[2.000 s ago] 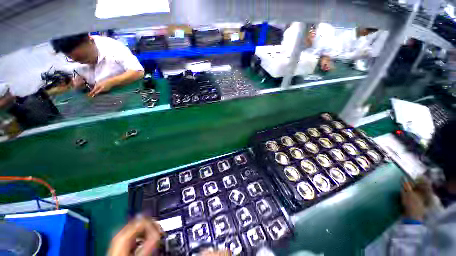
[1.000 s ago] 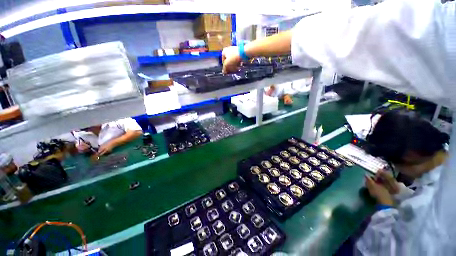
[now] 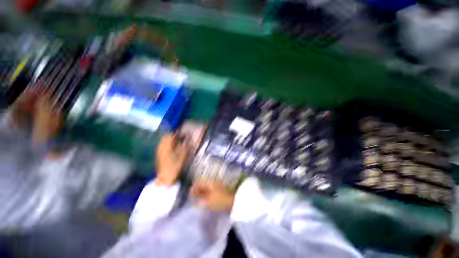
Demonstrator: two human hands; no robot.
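The frame is heavily blurred. My left hand (image 3: 170, 157) is just below the blue box, beside a small pinkish block that may be the fixture (image 3: 193, 135). My right hand (image 3: 214, 194) is at the near edge of the black blister tray (image 3: 332, 151). Whether either hand holds anything cannot be made out. The tray holds blurred watch housings (image 3: 282, 127) in rows and a white label (image 3: 242, 127). A pale, indistinct patch, perhaps the release liner (image 3: 215, 169), lies between my hands.
The blue power unit (image 3: 173, 108) stands left of the tray. A second tray (image 3: 407, 158) of gold-rimmed parts is at right. A person's hands (image 3: 43, 118) are at far left beside dark strips. The green conveyor surface (image 3: 312, 75) runs behind. A blurred hand (image 3: 443, 249) shows at bottom right.
The view has swung down and left. My right arm, earlier reaching up to trays on the overhead shelf, is now low at the bench. Both my hands and the whole blue unit have come into view.
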